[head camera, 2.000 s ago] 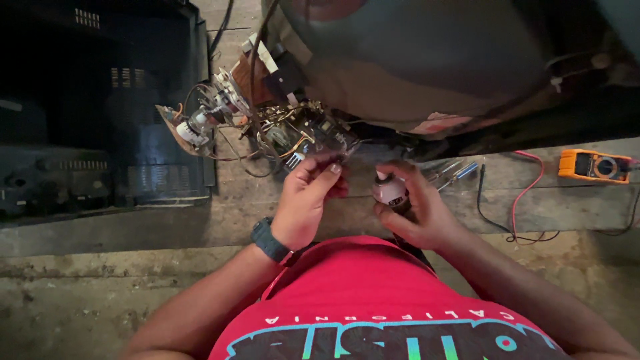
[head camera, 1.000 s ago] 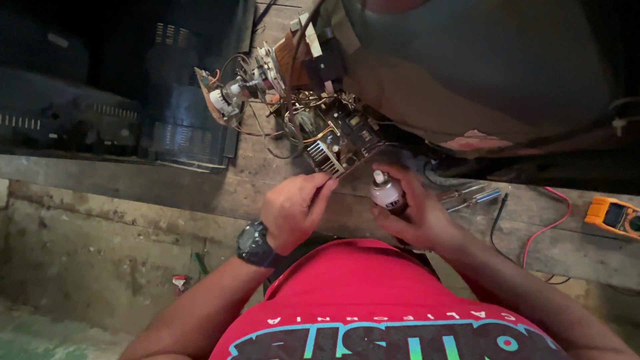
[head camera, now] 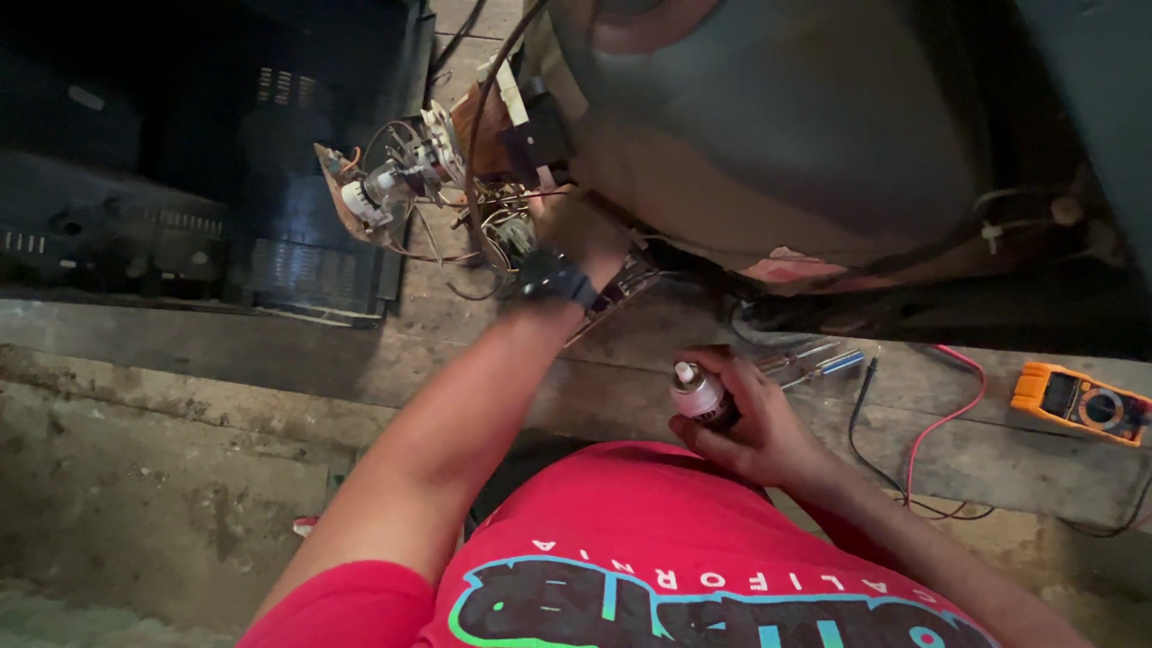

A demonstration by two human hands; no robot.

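Observation:
My right hand (head camera: 751, 418) is closed around a small spray can (head camera: 702, 396) with a white nozzle, held near the bench's front edge. My left hand (head camera: 576, 225), with a dark watch on the wrist, reaches in over a circuit board (head camera: 621, 297) with wires, beside the picture tube (head camera: 765, 117) of an opened CRT television. Its fingers are blurred and partly hidden, so whether they grip anything does not show. The tube's neck with its deflection coil (head camera: 445, 153) and small neck board (head camera: 346, 198) points left, with loose wires (head camera: 504, 229) below it.
The black plastic back cover (head camera: 198, 216) lies at the left. Screwdrivers (head camera: 837, 363) rest on the wooden bench (head camera: 630, 387) beyond my right hand. An orange multimeter (head camera: 1080, 405) lies at the right, with a red lead (head camera: 940, 414) and a black lead (head camera: 855, 405) trailing over the bench.
My left hand has moved from the near edge of the circuit board, farther in among the wires beside the tube. My right hand still holds the can.

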